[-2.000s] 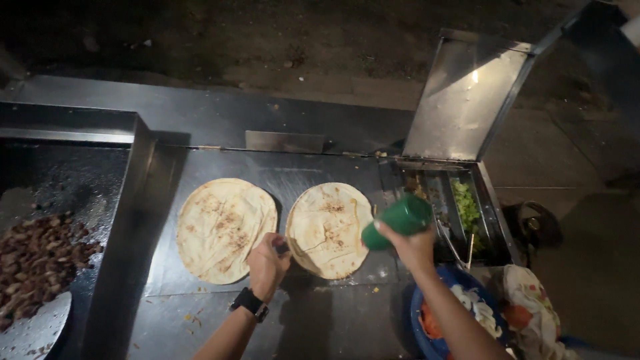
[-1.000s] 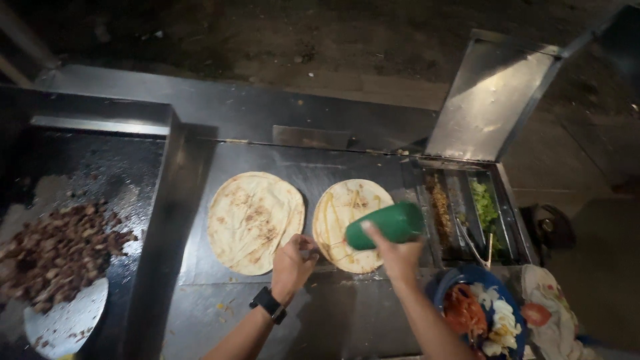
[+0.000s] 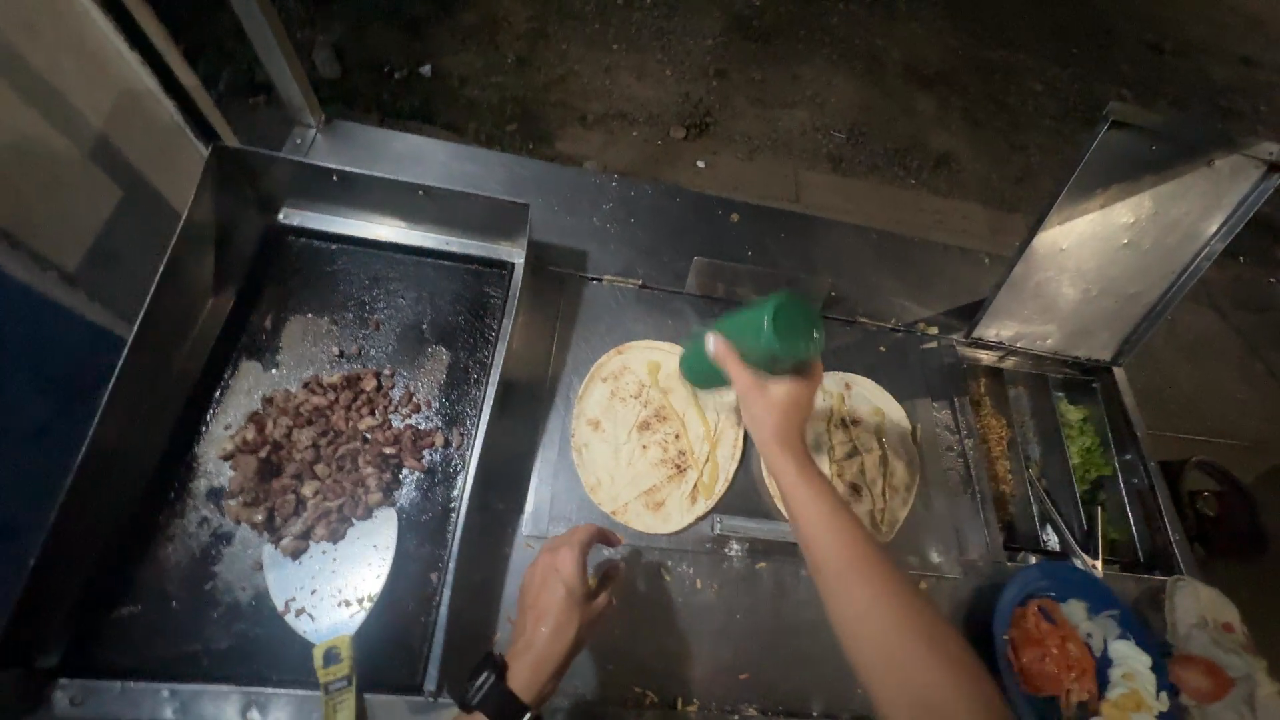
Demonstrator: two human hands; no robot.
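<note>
Two round flatbreads lie side by side on the steel counter. My right hand [image 3: 775, 400] grips a green squeeze bottle [image 3: 765, 335], tilted with its narrow end low over the upper right of the left flatbread [image 3: 640, 450]. Lines of yellowish sauce run down that bread's right side. The right flatbread [image 3: 885, 440] bears several sauce streaks and is partly hidden behind my right forearm. My left hand [image 3: 568, 590], with a dark watch on its wrist, hovers by the counter just below the left flatbread, fingers curled loosely and holding nothing.
Chopped meat [image 3: 320, 450] is heaped on the griddle at left, with a wide metal spatula [image 3: 340, 580] beside it. At right are topping bins with shredded lettuce [image 3: 1085, 445], a raised metal lid [image 3: 1120, 240], a blue bowl [image 3: 1015, 600] of sliced tomato and onion, and a cloth [image 3: 1210, 630].
My right hand has carried the green bottle from the right flatbread to the left one. Sauce lines now show on the left bread. The view has shifted toward the griddle.
</note>
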